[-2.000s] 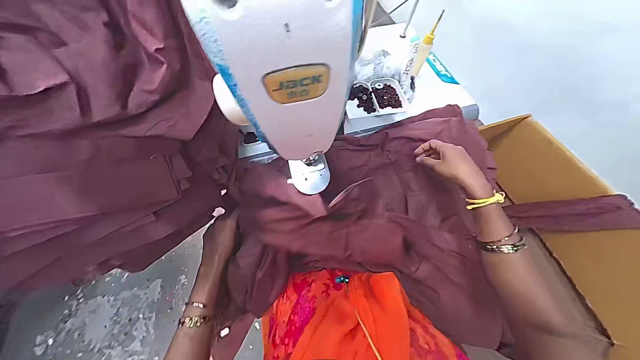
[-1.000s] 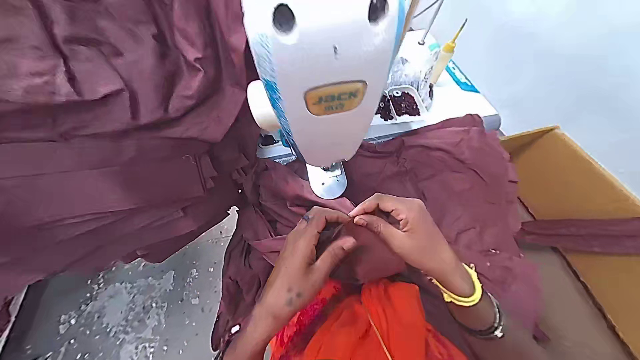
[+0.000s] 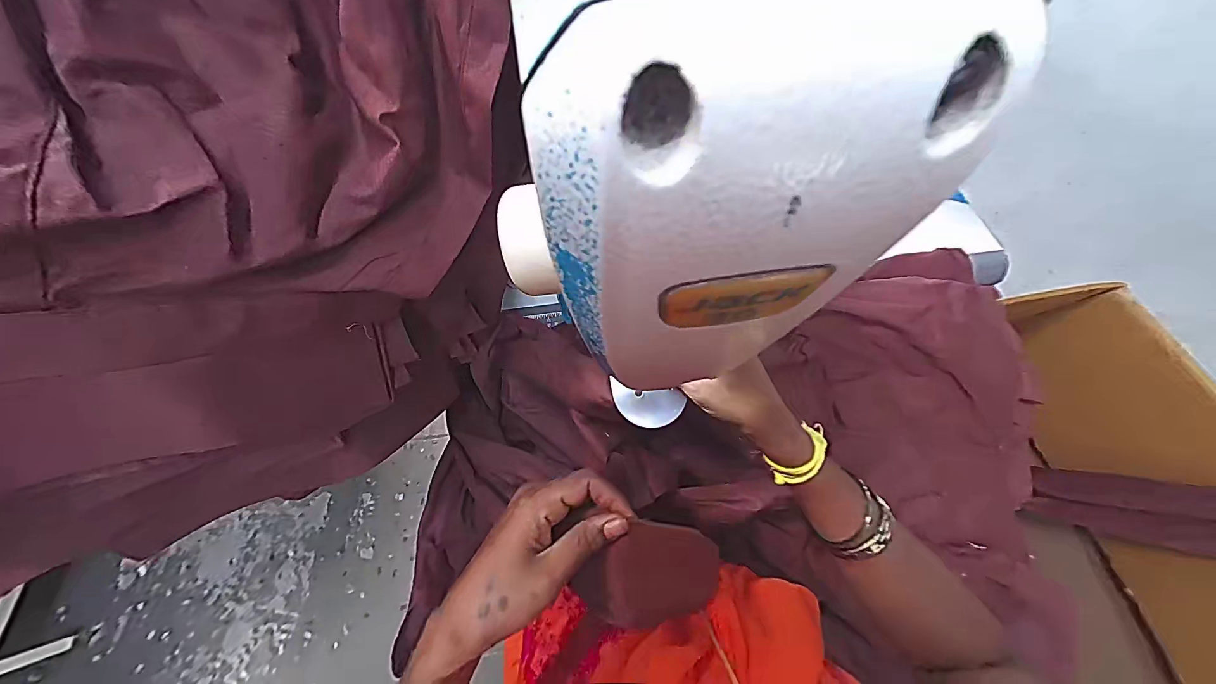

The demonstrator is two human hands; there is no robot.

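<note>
My left hand (image 3: 560, 541) pinches the edge of a maroon fabric piece (image 3: 655, 573) between thumb and forefinger, over the orange cloth at my lap. My right hand (image 3: 736, 389) reaches up beside the needle area of the white sewing machine (image 3: 712, 209); the machine head hides its fingers, so what they touch cannot be told. A round white disc-like part (image 3: 648, 404) shows under the head, just left of that hand. Maroon cloth (image 3: 893, 380) lies bunched beneath both hands and spreads to the right.
A large heap of maroon fabric (image 3: 237, 190) fills the left side. On the right stands an open cardboard box (image 3: 1121, 380) with a maroon strip (image 3: 1121, 508) across it. The grey surface at the lower left (image 3: 275, 560) is speckled with scraps.
My hands, together at the fabric one second ago, are now apart: the right has moved up behind the machine head, the left keeps its pinch. The machine head appears larger as the view shifts.
</note>
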